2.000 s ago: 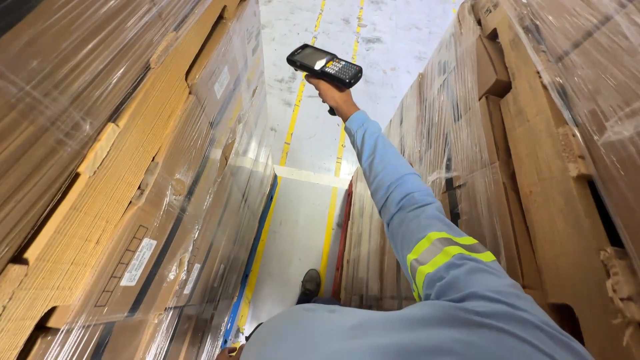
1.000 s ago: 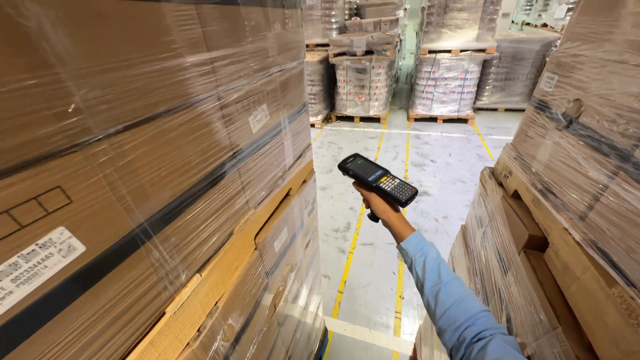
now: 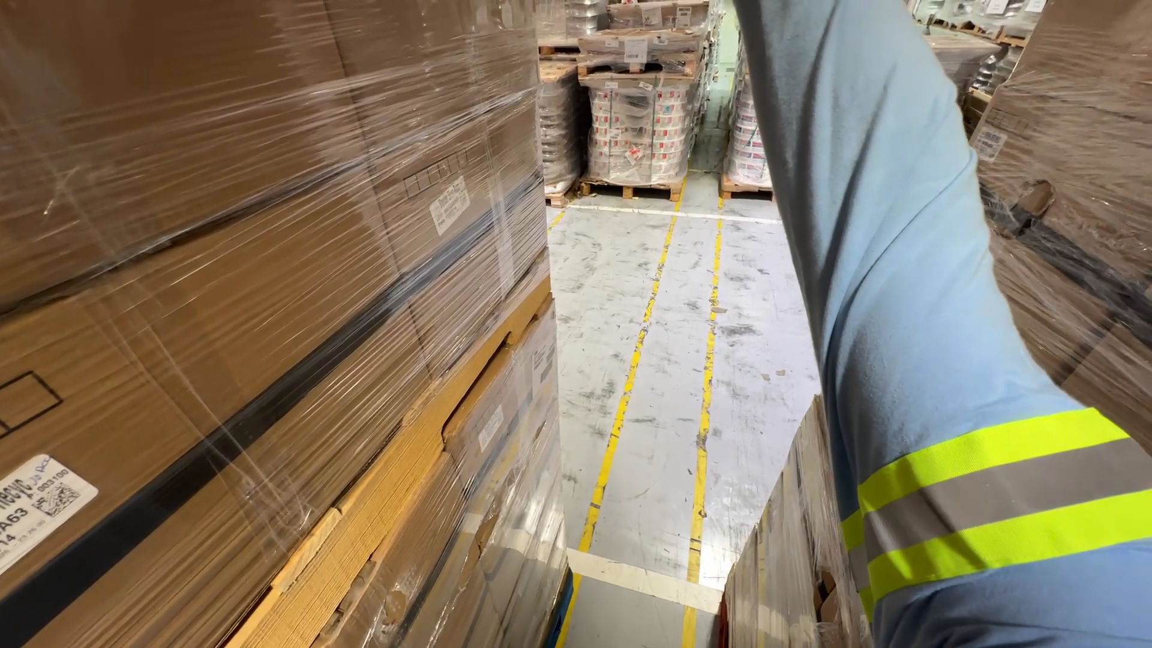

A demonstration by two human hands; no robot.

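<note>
My right arm, in a light blue sleeve (image 3: 900,234) with a yellow and grey reflective band (image 3: 999,495), reaches up past the top edge of the view. My right hand lies beyond that edge, so what it holds is hidden. No part of my left hand shows. Close on the left, stretch-wrapped cardboard boxes (image 3: 243,333) with a black strap and white labels (image 3: 450,205) stand on a wooden pallet (image 3: 387,495). Beneath that pallet are more wrapped boxes (image 3: 504,504).
Wrapped boxes (image 3: 1080,189) rise on the right, above a lower wrapped stack (image 3: 792,540). Between the stacks runs a grey floor (image 3: 675,360) with yellow lines. Across it stand wrapped pallet loads (image 3: 639,135).
My right arm has risen, and the hand with the handheld mobile computer has passed out of view. The view has tilted up since the oldest frame.
</note>
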